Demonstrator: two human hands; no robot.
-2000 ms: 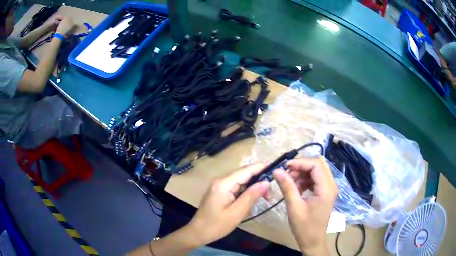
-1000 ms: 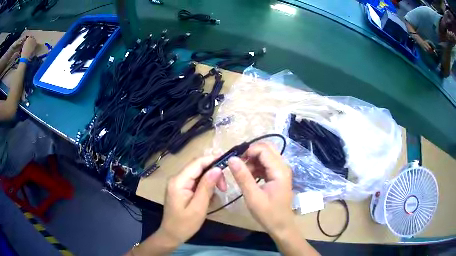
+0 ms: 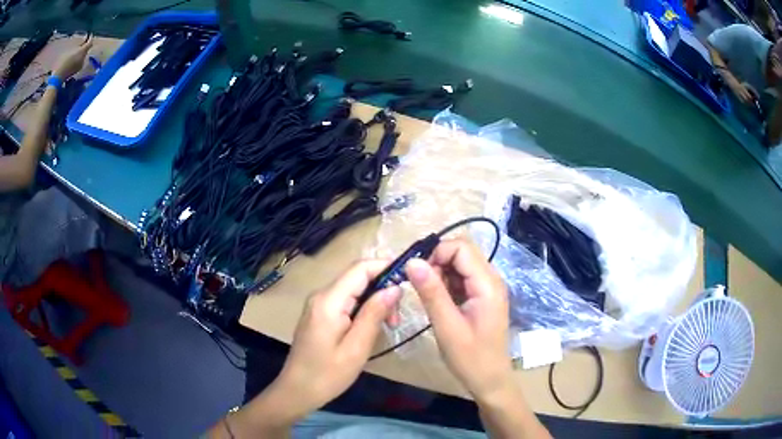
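Observation:
My left hand [image 3: 343,321] and my right hand [image 3: 467,313] hold a slim black controller housing [image 3: 415,255] between them, tilted up to the right. A narrow bluish circuit board [image 3: 394,277] shows along the housing, between my thumbs and fingers. A black cord [image 3: 473,220] leaves the housing's upper end and loops behind my right hand; a stretch of cord also shows below, between my hands. My fingers cover parts of the housing and board, so I cannot tell how they are seated.
A heap of black cables [image 3: 283,163] lies at left, beside a blue tray [image 3: 146,135] of black pieces. A clear bag [image 3: 639,219] with black parts lies right, near a white fan [image 3: 705,360] and white square [image 3: 541,348]. Other people sit left and far right.
The view has swung right since two seconds ago, then slightly back left. Both hands still hold the housing and board; the fingers have shifted only slightly. The neighbour's hand at left has moved.

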